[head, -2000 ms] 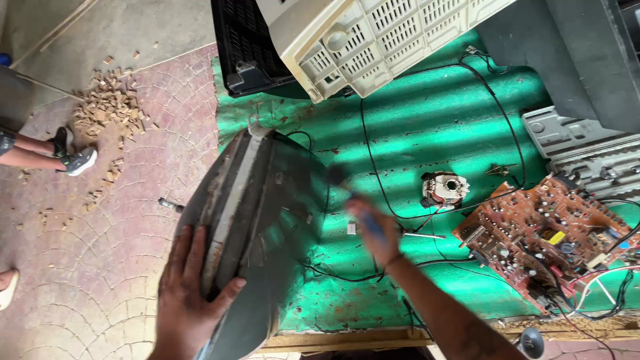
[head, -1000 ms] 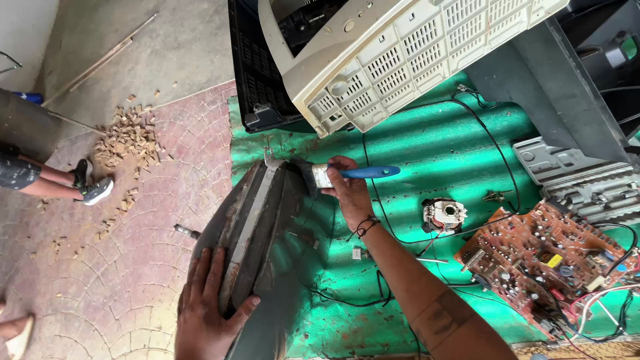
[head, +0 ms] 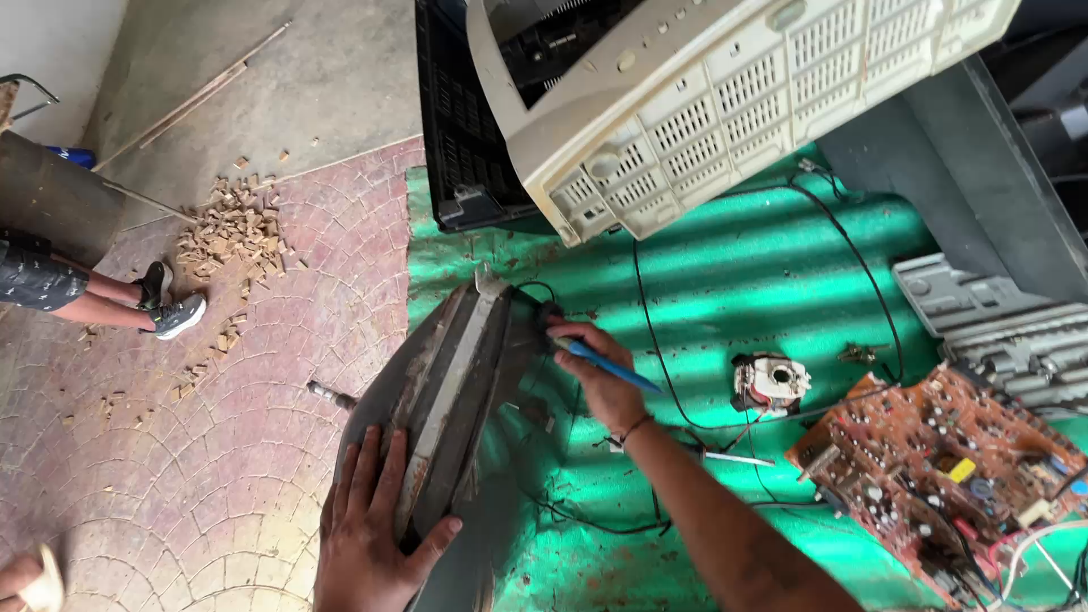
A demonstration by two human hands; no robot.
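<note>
A cathode-ray picture tube (head: 455,374) stands on edge on a green corrugated sheet, its glass face turned to the right and a metal band around its rim. My left hand (head: 374,510) lies on the band and the tube's back, fingers spread, steadying it. With my right hand (head: 603,374) I grip a paintbrush (head: 616,367) by its blue handle; its head is at the upper edge of the glass, partly hidden by my fingers and blurred. A white-and-black deflection yoke (head: 771,382) lies to the right of my right hand.
Vented cream (head: 680,127) and black (head: 463,127) plastic casings stand at the top. Brown circuit boards (head: 952,476) lie at right, and a black cable (head: 650,323) loops over the green sheet (head: 731,297). At left, a person's legs (head: 110,302) are near wood chips (head: 234,229).
My right hand has moved from above the sheet, where the brush bristles showed a second ago, down to the tube's upper glass edge. My left hand stays on the rim.
</note>
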